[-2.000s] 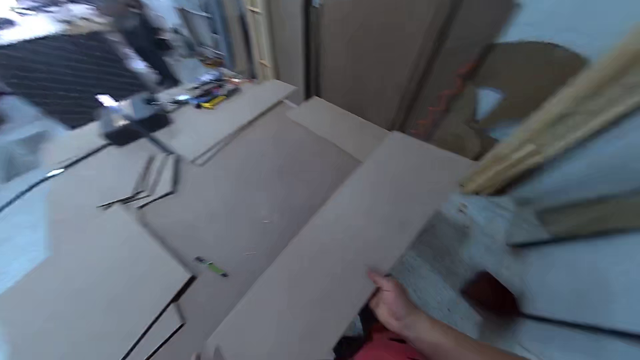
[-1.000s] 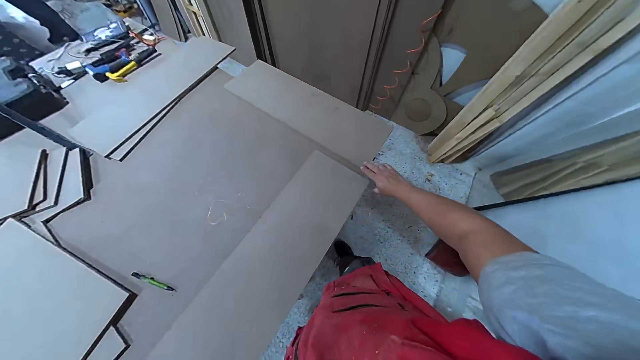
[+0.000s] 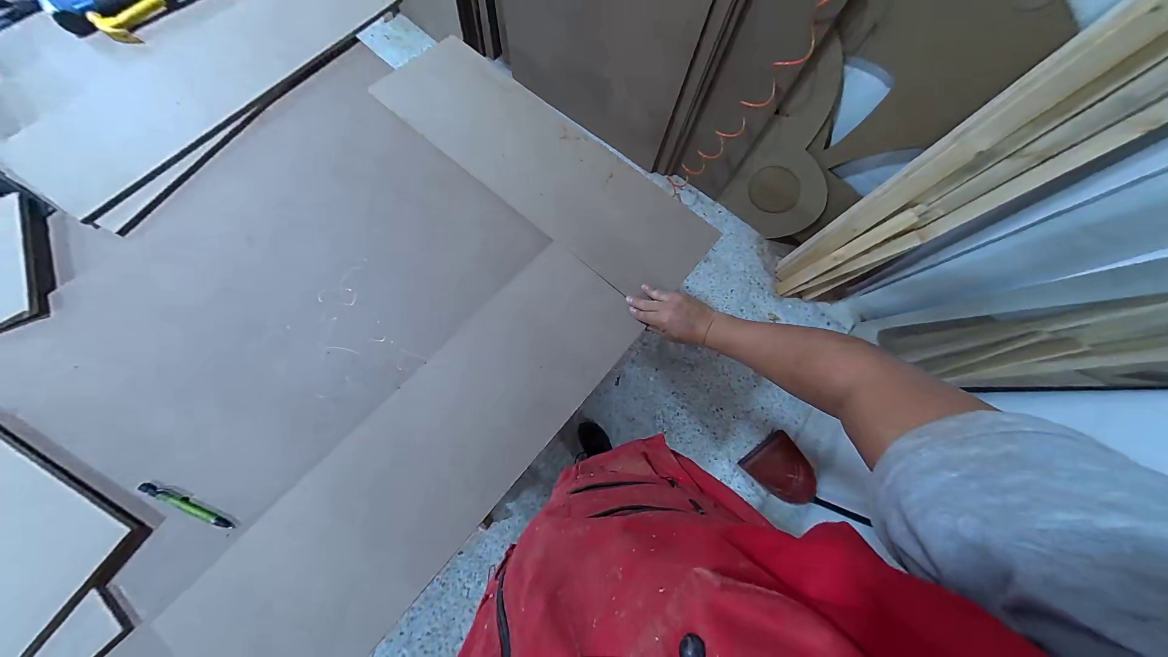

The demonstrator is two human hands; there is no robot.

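My right hand (image 3: pixel 671 313) rests with spread fingers on the outer corner where two flat boards meet. One long board (image 3: pixel 401 447) runs along the near edge of a large sheet (image 3: pixel 301 228). A shorter board (image 3: pixel 547 155) lies across its far end, and a thin seam shows between the two. The fingertips touch that seam; the hand grips nothing. A green and black pen (image 3: pixel 187 505) lies on the large sheet at the lower left. My left hand is out of view.
Cut board pieces (image 3: pixel 55 538) with dark edges lie at the left. Hand tools with yellow and blue handles (image 3: pixel 128 18) sit at the top left. Wooden strips (image 3: pixel 958 155) lean at the right. A dark red dustpan (image 3: pixel 781 467) is on the speckled floor, beside my red workwear.
Two seconds ago my right hand held the long board's edge while it lay at an angle; now that board lies against the shorter one. The view has shifted strongly.
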